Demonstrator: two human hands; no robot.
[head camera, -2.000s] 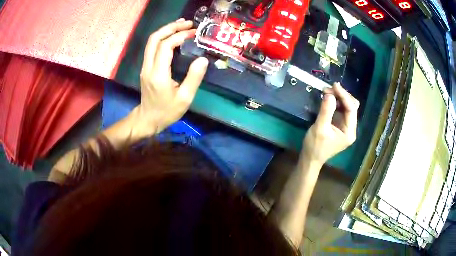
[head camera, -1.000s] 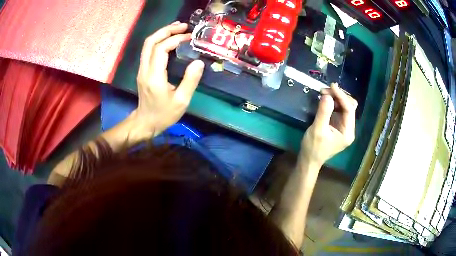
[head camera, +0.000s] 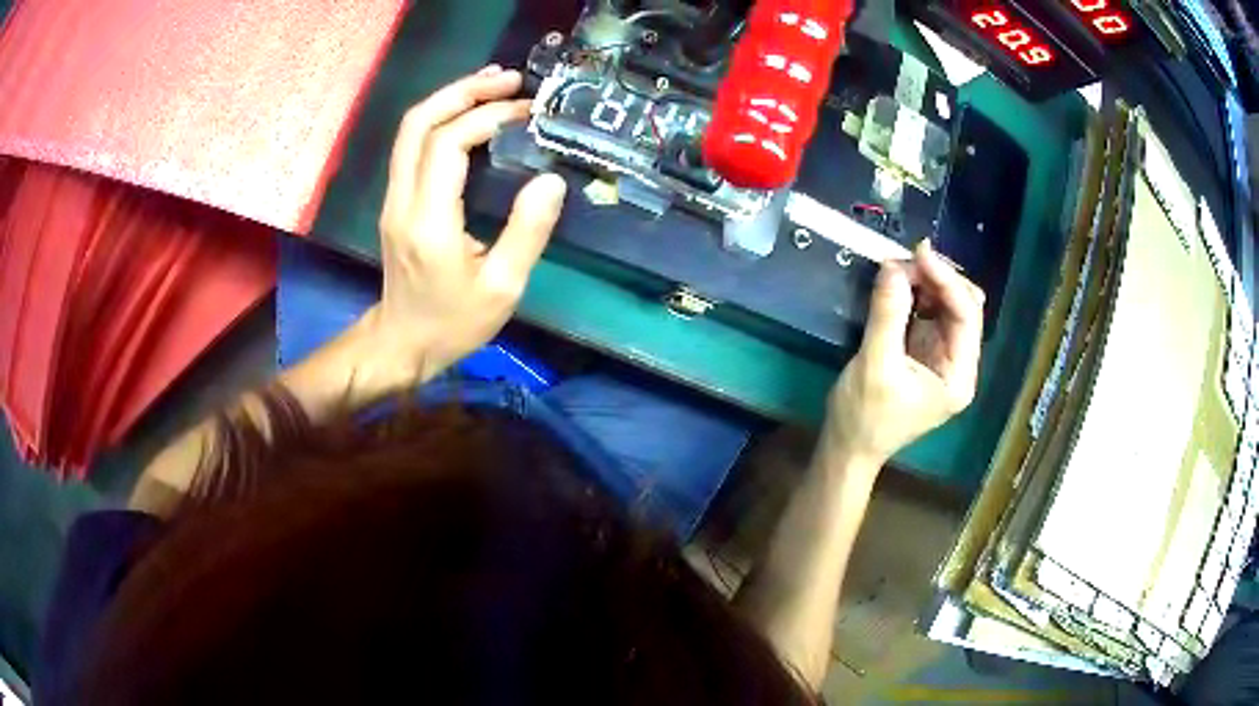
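Note:
The black test fixture (head camera: 649, 241) lies on the bench with a display module (head camera: 628, 117) under clear plastic; its digits look pale and unlit. The red clamp handle (head camera: 780, 97) stands over the module's right part. My left hand (head camera: 463, 228) is at the fixture's left end, thumb and fingers apart, fingertips touching or close to the clear plastic's left edge. My right hand (head camera: 918, 338) pinches the right end of a narrow white strip (head camera: 849, 228) between thumb and index finger. The strip's left end reaches the clear block right of the module.
Red sheets (head camera: 180, 97) are at the left, with more hanging in folds below. Cardboard sheets (head camera: 1146, 400) stand at the right. A panel meter (head camera: 1015, 39) with red numbers is at the top right. The bench has a green mat (head camera: 580, 310). The wearer's head hides the lower middle.
The module's digits have gone from glowing red to pale. The panel meter's numbers have changed. The red handle has shifted slightly. Both hands have barely moved.

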